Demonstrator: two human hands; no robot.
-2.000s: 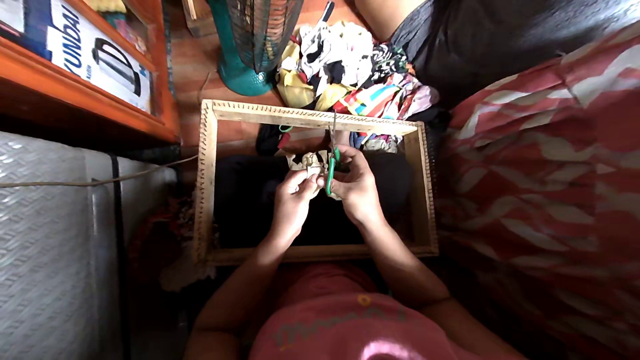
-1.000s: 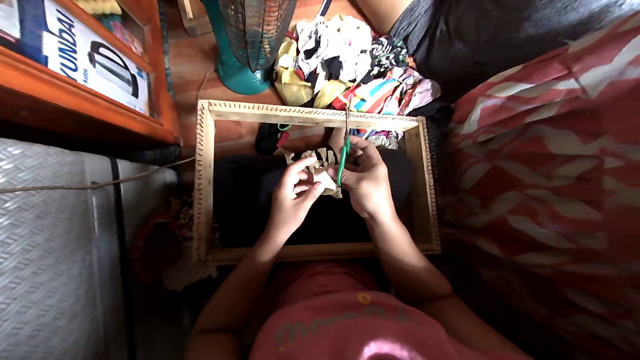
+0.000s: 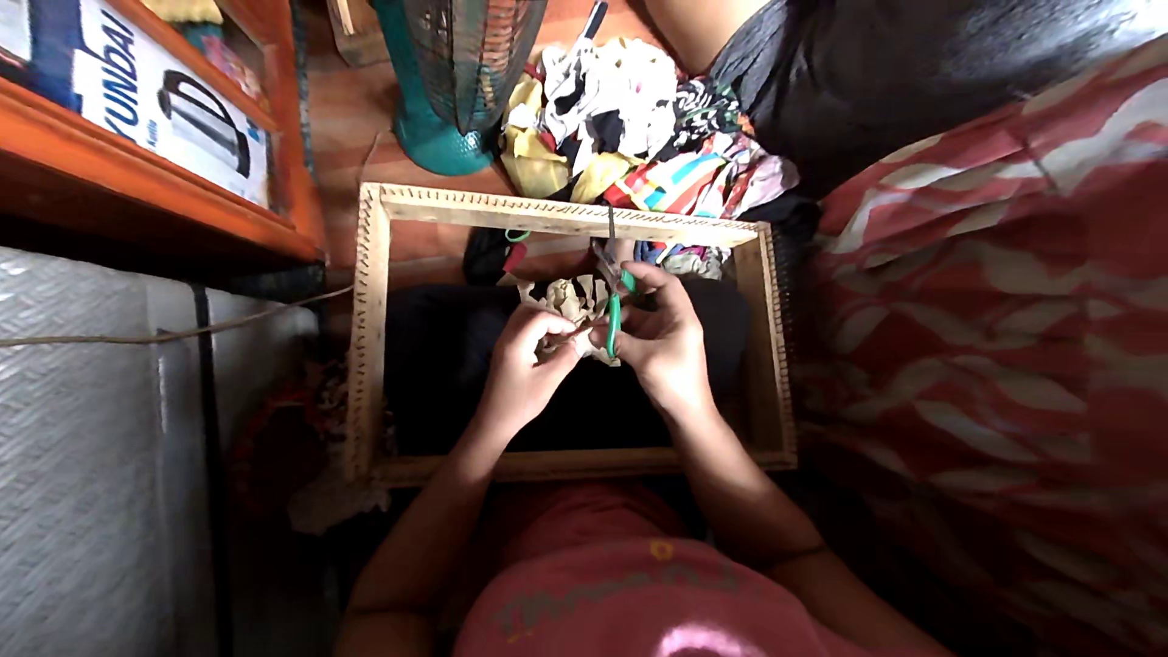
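Observation:
Green-handled scissors (image 3: 614, 315) are held in my right hand (image 3: 671, 342), their blades pointing away from me toward the far rail. My left hand (image 3: 529, 365) pinches a crumpled piece of beige fabric (image 3: 568, 299), close to the right fingers. Both hands are above the opening of a rectangular wooden frame (image 3: 370, 338), which lies over my dark-clothed lap. Closely spaced nails or pegs line the frame's top edges. How far the scissor blades are apart is hard to tell.
A heap of colourful cloth scraps (image 3: 630, 119) lies beyond the frame, beside a green electric fan (image 3: 447, 109). An orange cabinet (image 3: 292, 164) stands at left, red patterned fabric (image 3: 985, 301) hangs at right. Another person's leg (image 3: 703, 32) is at the top.
The scissors and my right hand have shifted slightly over the last two seconds. The beige fabric between my hands has changed shape; both hands stay over the frame.

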